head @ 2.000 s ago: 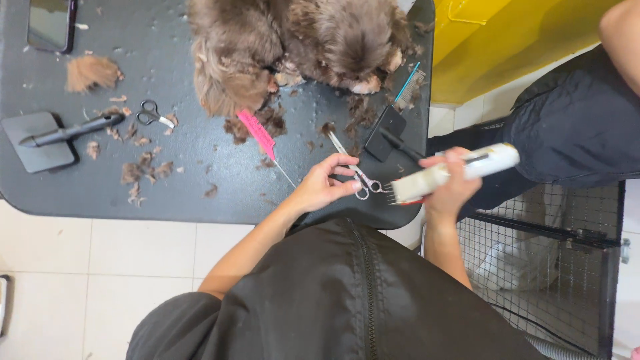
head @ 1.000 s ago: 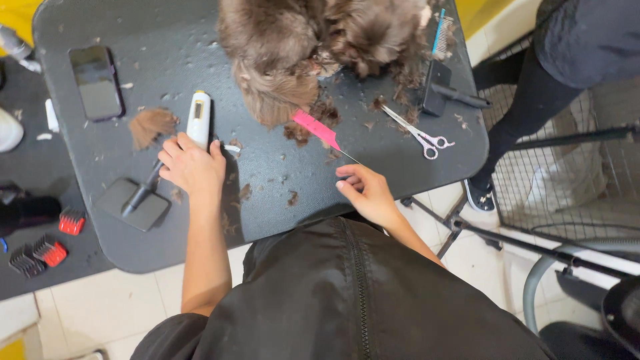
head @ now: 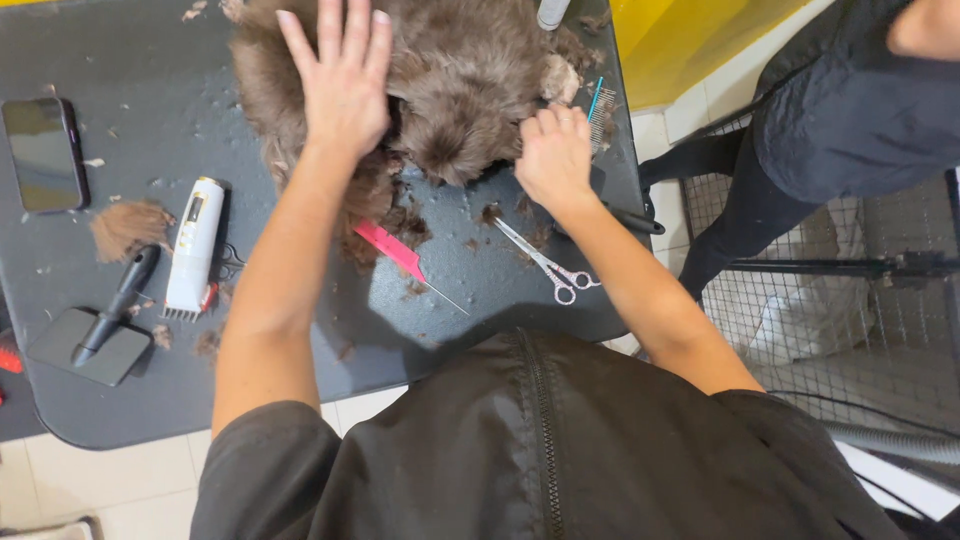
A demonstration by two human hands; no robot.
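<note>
A brown long-haired dog [head: 472,90] lies on the black grooming table [head: 300,367]. My left hand [head: 346,90] rests flat on its coat, fingers spread. My right hand [head: 556,154], fingers bent, is at the right side of its head; whether it grips fur I cannot tell. Below the dog lie a pink rat-tail comb [head: 390,247] and silver scissors [head: 541,259]. A metal comb with a blue spine [head: 600,112] lies beyond my right hand. White clippers with a comb guard [head: 193,247] lie at left, beside a slicker brush [head: 105,330] and dark scissors [head: 231,262], partly hidden.
A smartphone [head: 45,154] and a brown fur clump [head: 131,227] lie at the table's left. A second black-handled brush [head: 634,220] is partly behind my right forearm. Another person in dark clothes [head: 832,127] stands at right by a wire cage [head: 795,300]. Loose hair is scattered about.
The clippers, in my right hand at first and under my left hand a second ago, now lie released. The silver scissors also left my hand. Both hands have moved up to the dog.
</note>
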